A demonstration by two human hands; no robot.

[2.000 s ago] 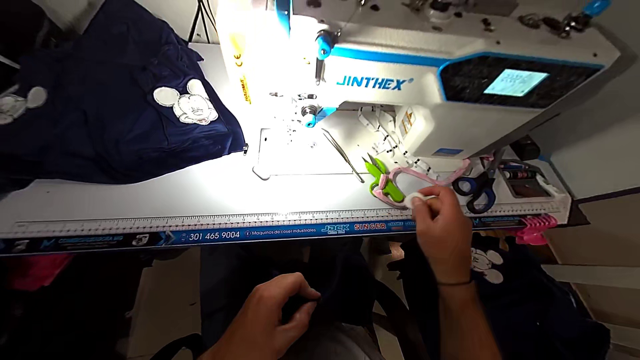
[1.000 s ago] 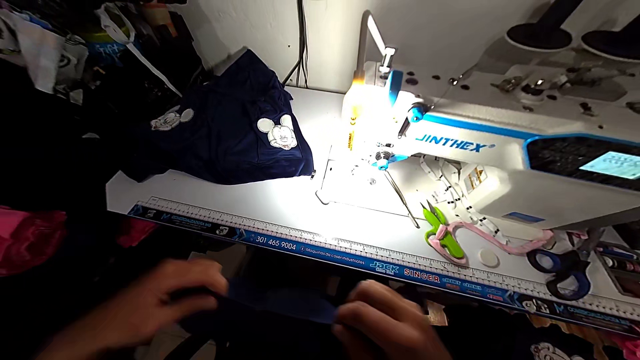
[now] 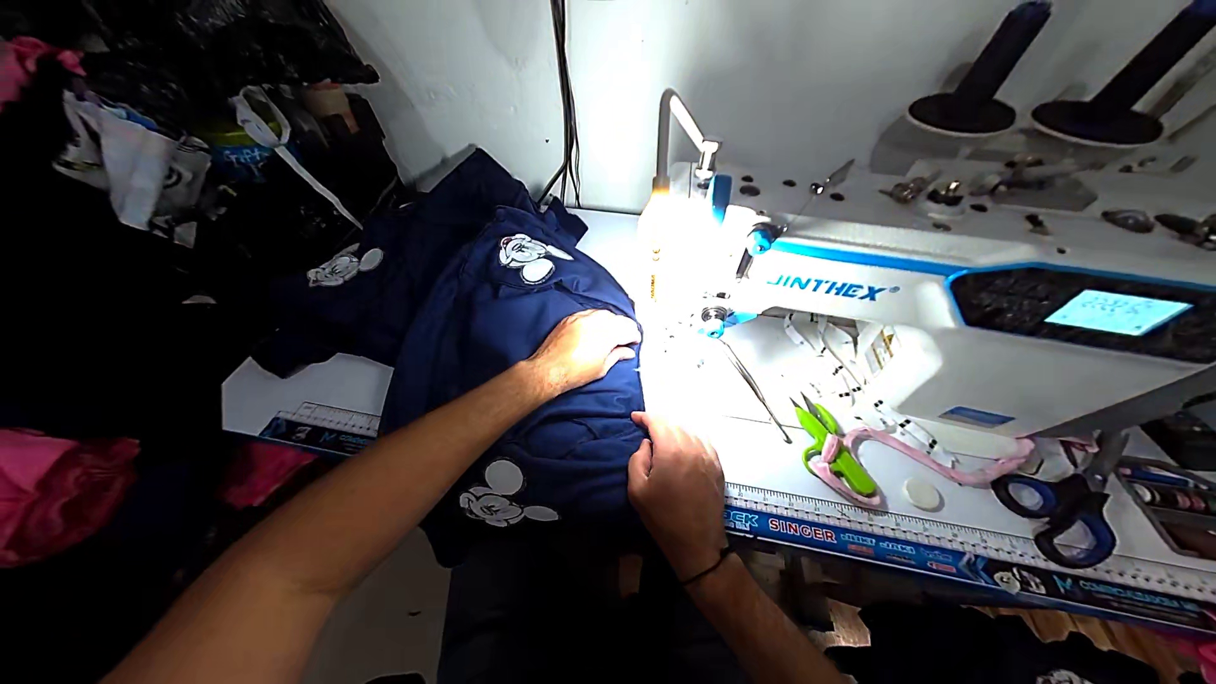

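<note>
Navy fabric with white cartoon mouse-head prints [image 3: 465, 351] lies over the table's front edge, left of the white Jinthex sewing machine [image 3: 855, 304]. My left hand [image 3: 589, 350] rests on the fabric near its right edge, fingers bent, close to the brightly lit needle area. Lower down, my right hand [image 3: 676, 480] pinches the same edge between thumb and fingers. Another navy piece with a mouse print [image 3: 344, 266] lies behind and to the left. Glare hides the needle and presser foot.
Right of my hands lie tweezers [image 3: 755, 389], green thread snips [image 3: 836, 451] with a pink strip, a white disc [image 3: 921, 494], dark-handled scissors [image 3: 1069, 513] and a small tray [image 3: 1173, 499]. A ruler strip [image 3: 950, 541] runs along the front edge. A lamp arm [image 3: 686, 123] stands behind the machine.
Both hands have come up from below the table's edge to beside the needle area, with navy fabric under them. Earlier my right hand was at the white disc by the green snips.
</note>
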